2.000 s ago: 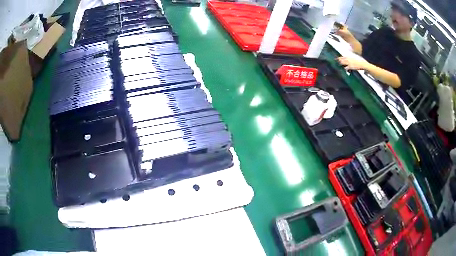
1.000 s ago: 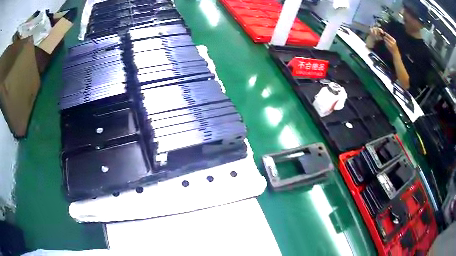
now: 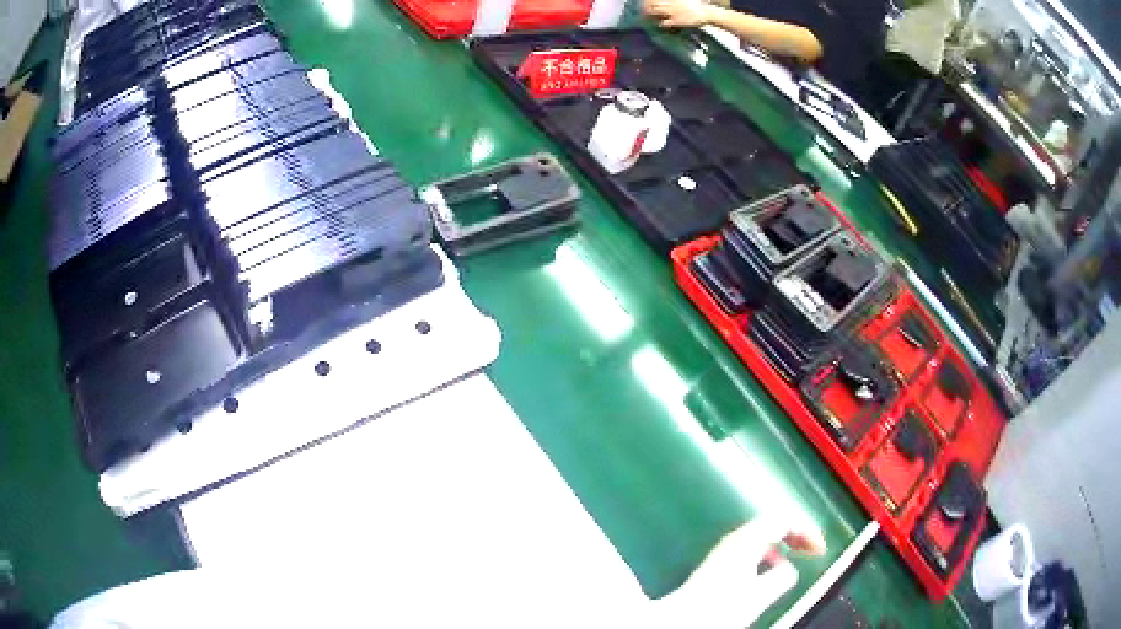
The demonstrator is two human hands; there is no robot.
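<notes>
A pile of phone middle frames point(image 3: 504, 203) lies on the green belt, beside the front right corner of the wide black tray point(image 3: 148, 375). That tray holds dense rows of frames point(image 3: 314, 203) on edge; its two front left pockets hold no rows. The red tray point(image 3: 861, 485) holds piled frames point(image 3: 830, 283) and single ones. My right hand point(image 3: 768, 559), overexposed, is low at the right over the belt, short of the red tray; its fingers look bent and I cannot tell whether they hold anything. My left hand is out of view; a pale sleeve shows at the lower left edge.
A white foam strip point(image 3: 289, 387) with dark holes edges the black tray, above a white surface point(image 3: 406, 516). A black compartment tray point(image 3: 670, 203) holds a white bottle point(image 3: 627, 129) and a red label point(image 3: 572, 70). Tape rolls point(image 3: 1006, 559) are lower right. Another person's arm point(image 3: 750, 27) is at top.
The view has swung right and down. The frame pile has moved along the belt, away from me, to beside the black tray's corner. My right hand has come into view at lower right.
</notes>
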